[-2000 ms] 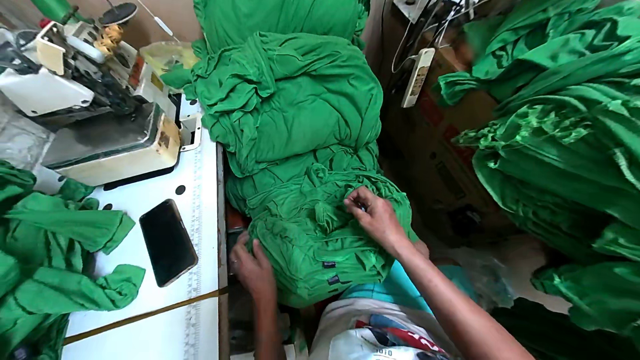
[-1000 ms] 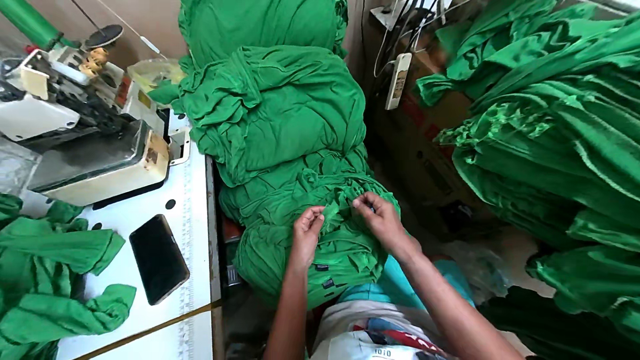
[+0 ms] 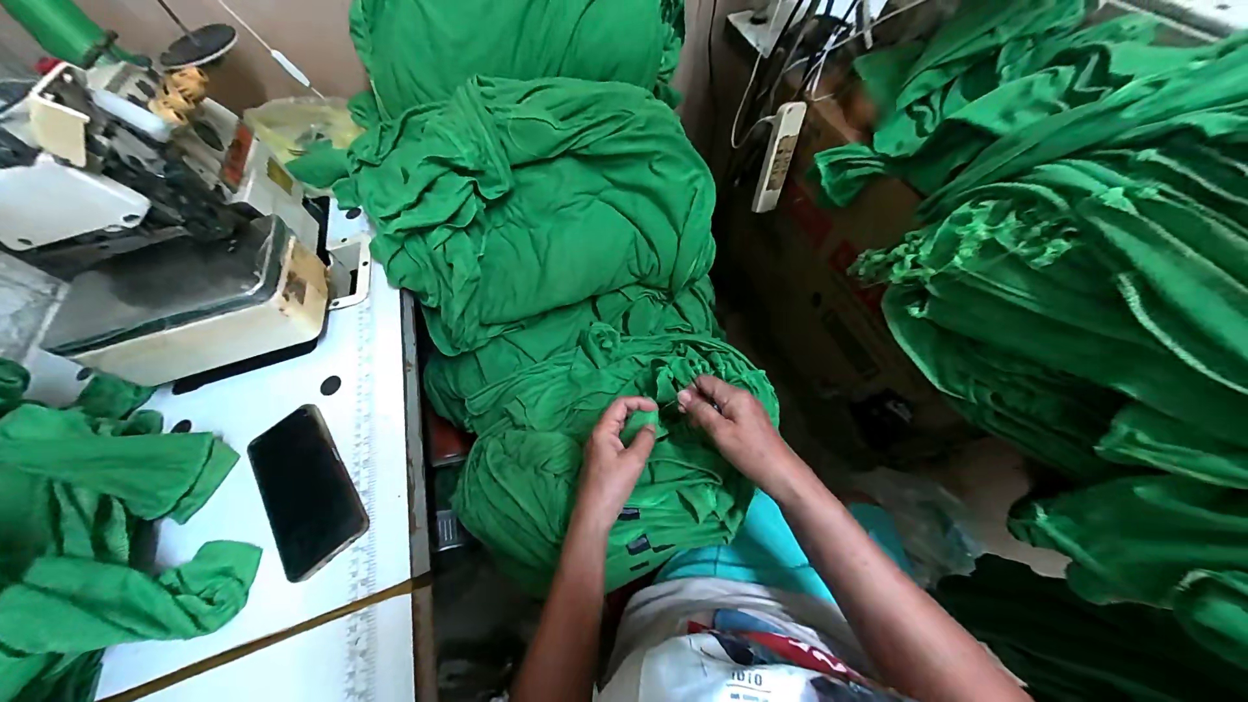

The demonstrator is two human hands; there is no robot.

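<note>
A bundle of green knit fabric (image 3: 546, 478) lies over my lap, with small dark labels near its lower edge. Above that bundle, my left hand (image 3: 619, 448) pinches a bit of green fabric between thumb and fingers. Close to its right, my right hand (image 3: 731, 419) has its fingertips closed on the gathered green edge (image 3: 682, 375). The two hands are a short gap apart. Larger folded heaps of green fabric (image 3: 585, 195) are stacked just beyond.
On the white sewing table (image 3: 375, 487) at left are an overlock sewing machine (image 3: 185, 302), a black phone (image 3: 308, 492) and green fabric pieces (image 3: 107, 526). More green garments (image 3: 1092, 322) hang at right. A white power strip (image 3: 780, 156) hangs near a cardboard box (image 3: 829, 292).
My left hand has moved from the bundle's left side to its middle, beside my right hand, and now holds a bit of fabric. My right hand stays at the gathered edge.
</note>
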